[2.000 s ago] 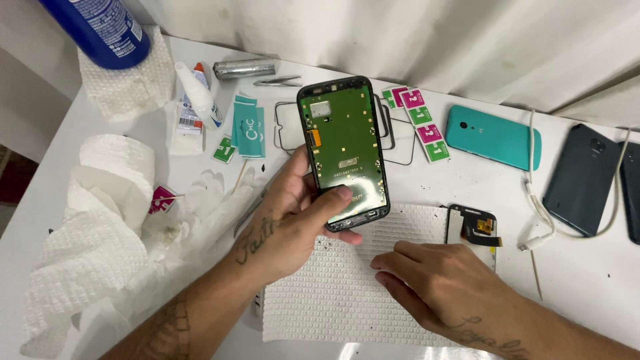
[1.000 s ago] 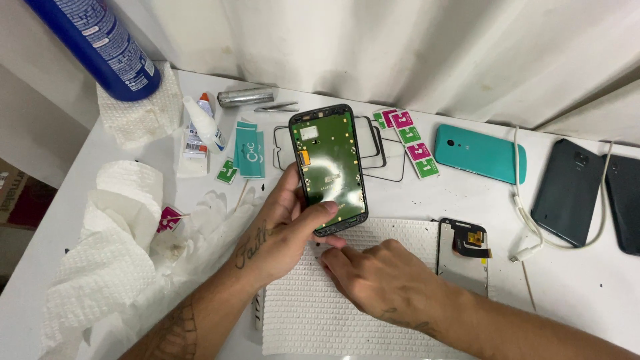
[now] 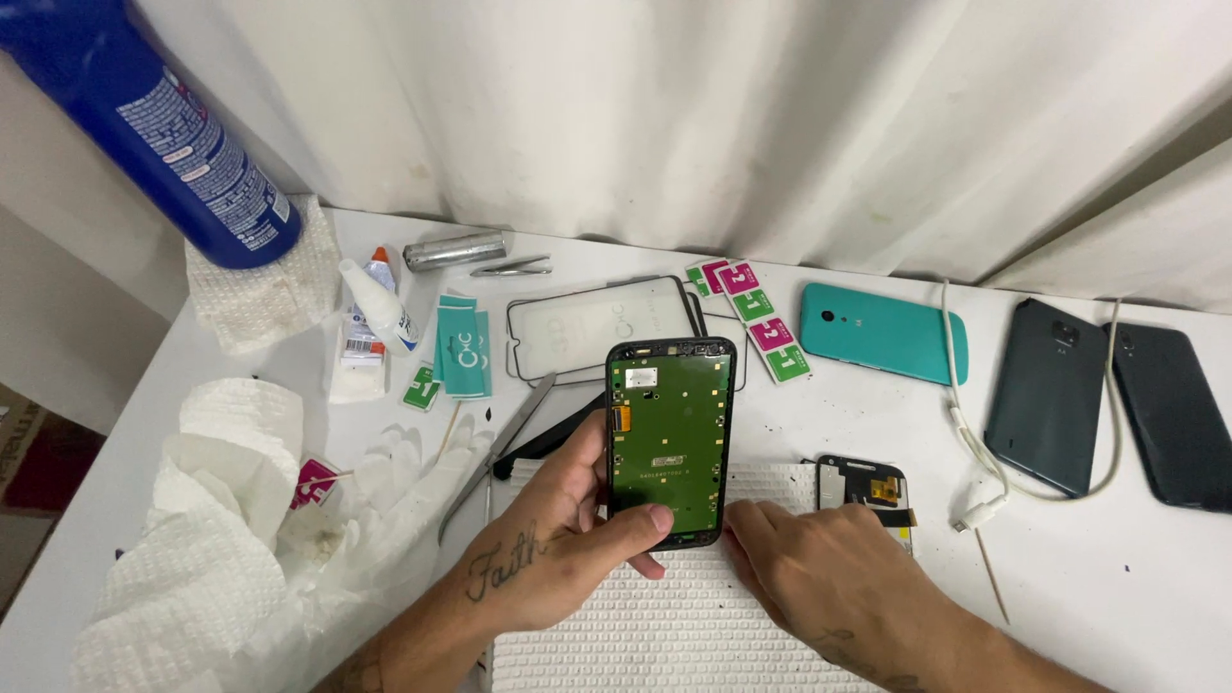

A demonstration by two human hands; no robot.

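Upright in my left hand (image 3: 568, 539) is a black smartphone frame (image 3: 671, 443) with its green circuit board facing me. The thumb presses on its lower part and the fingers wrap behind it. My right hand (image 3: 818, 568) is just right of the frame's bottom corner, fingers curled together; whether they hold anything or touch the frame is hidden. A detached phone display assembly (image 3: 864, 481) with a flex cable lies behind the right hand. White textured paper towel (image 3: 616, 635) lies beneath both hands.
Crumpled paper towel (image 3: 231, 423), clear gloves, scissors (image 3: 520, 414), glue bottle (image 3: 377, 306) and tweezers (image 3: 515, 267) lie left. Behind are screen protectors (image 3: 587, 332) and stickers. A teal phone (image 3: 881, 334), dark phones (image 3: 1047, 397), a white cable (image 3: 980, 517) and a thin stick (image 3: 991, 577) lie right.
Between the earlier frames my right hand moved closer to the frame's bottom end; now it is beside the lower right corner. My left hand keeps hold of the frame.
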